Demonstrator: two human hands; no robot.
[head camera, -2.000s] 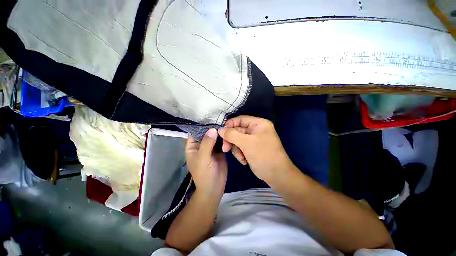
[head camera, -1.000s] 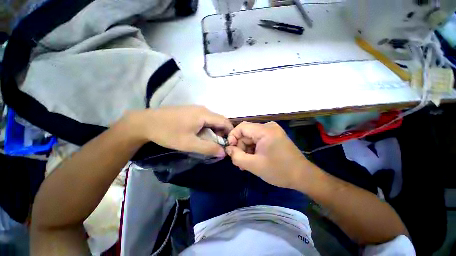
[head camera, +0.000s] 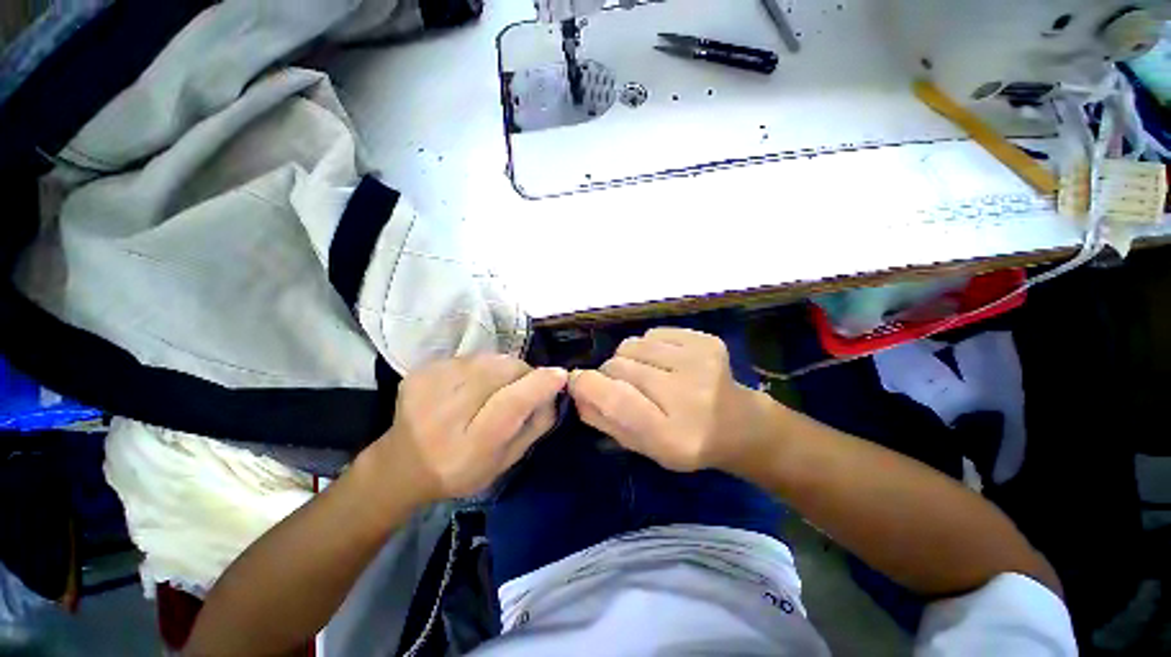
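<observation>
The garment (head camera: 193, 276), light grey-beige lining with a wide dark edge band, lies bunched on the left of the table and hangs over its front edge. My left hand (head camera: 473, 417) is curled at the garment's edge near my lap. My right hand (head camera: 668, 395) is beside it, fingers curled. The thumbs and fingertips of both hands meet and pinch the garment's edge between them; the fingers mostly hide the pinched spot. Both hands are in front of the table edge, above my lap.
The machine's presser foot and needle (head camera: 573, 80) stand at the back. Black snips (head camera: 717, 53), a thin grey bar (head camera: 780, 23) and a yellow-orange strip (head camera: 986, 136) lie on the table. A red basket (head camera: 918, 331) is below the wooden edge; a blue basket (head camera: 39, 401) is at far left.
The garment was turned from its flat spread and bunched up at left. My left hand has turned from over the edge to a curled pinch, thumb against my right hand's. The view has shifted toward the machine.
</observation>
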